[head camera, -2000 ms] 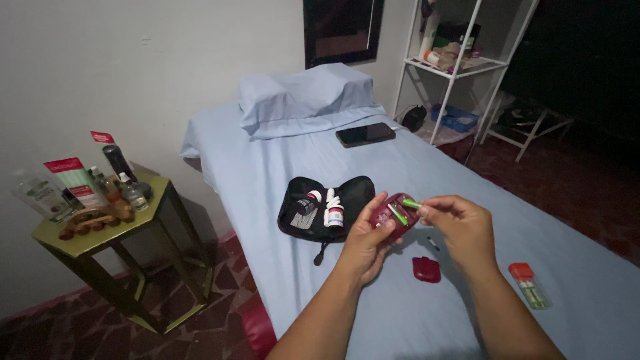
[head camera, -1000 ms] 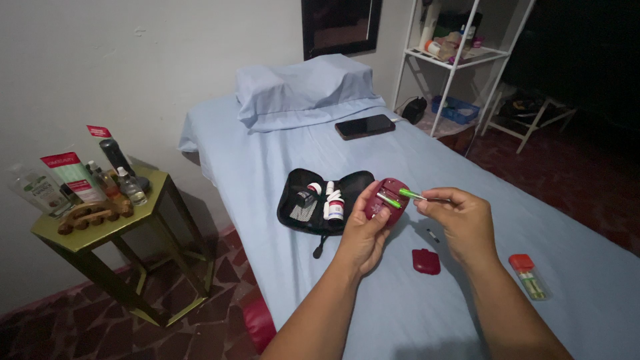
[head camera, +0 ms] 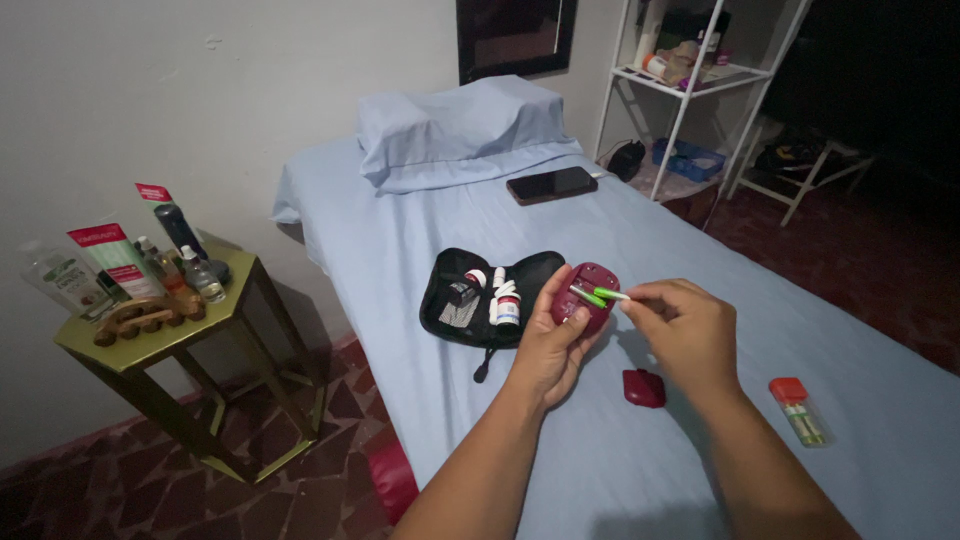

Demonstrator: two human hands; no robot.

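Observation:
My left hand (head camera: 553, 349) grips a dark red handheld device (head camera: 587, 300) whose battery compartment faces up. A green and silver battery (head camera: 588, 295) lies in that compartment. Between the thumb and fingers of my right hand (head camera: 675, 322) is the end of a second green battery (head camera: 611, 294), its other end over the compartment. The dark red battery cover (head camera: 644, 388) rests on the blue sheet below my hands. Right of it lies a clear battery pack (head camera: 802, 420) with an orange cap. An open black zippered case (head camera: 450, 330) holding small white bottles (head camera: 507, 309) sits left of the device.
A smartphone (head camera: 553, 185) with a cable lies near the blue-covered pillow (head camera: 465, 131). To the left, a gold side table (head camera: 225, 274) carries bottles, tubes and a wooden massager (head camera: 150, 316). A white metal shelf (head camera: 694, 90) stands behind the bed on the right.
The small battery-like object seen on the sheet above the cover in the earlier frames is not visible now. The second battery and my right fingers remain close to the device.

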